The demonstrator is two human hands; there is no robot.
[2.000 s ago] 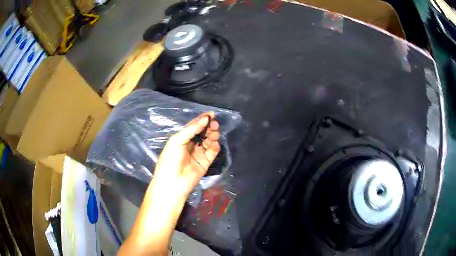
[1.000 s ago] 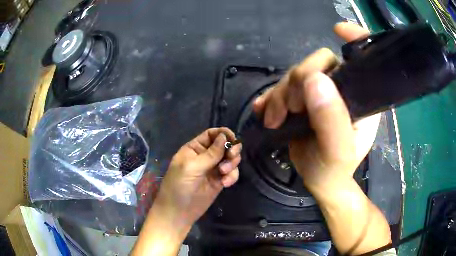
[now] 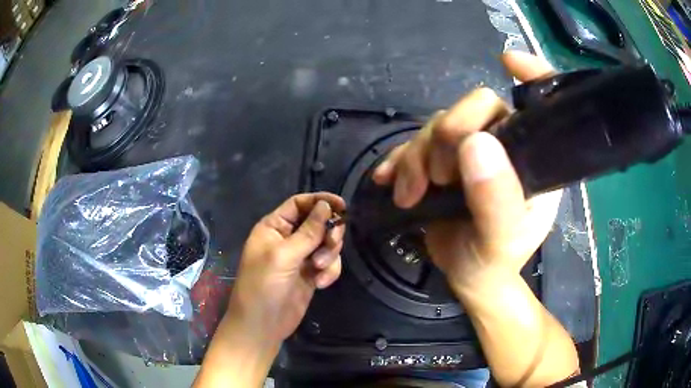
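Observation:
My right hand point(image 3: 485, 174) grips the black electric screwdriver point(image 3: 598, 125) in a fist, its front end pointing left. My left hand point(image 3: 292, 250) pinches a tiny dark screw point(image 3: 333, 220) at the fingertips, close to the screwdriver's front end; whether they touch is not clear. Both hands are above a square black front panel point(image 3: 318, 163) on the table. A round black driver point(image 3: 401, 292) lies in the panel's opening, and my right hand and the screwdriver hide much of it. A clear bag of screws point(image 3: 114, 235) lies left of my left hand, its dark heap showing at the opening.
A loose speaker driver point(image 3: 106, 114) with its magnet up is at the table's upper left. Cartons point(image 3: 17, 265) stand at the left edge. A green bench point(image 3: 621, 227) is on the right, with black parts point(image 3: 667, 341) on it. A black cord point(image 3: 610, 365) runs by my right wrist.
Since the first frame, my left hand has moved from the bag to over the panel, and my right hand with the screwdriver has come into view. Over the last second both hands keep nearly the same pose.

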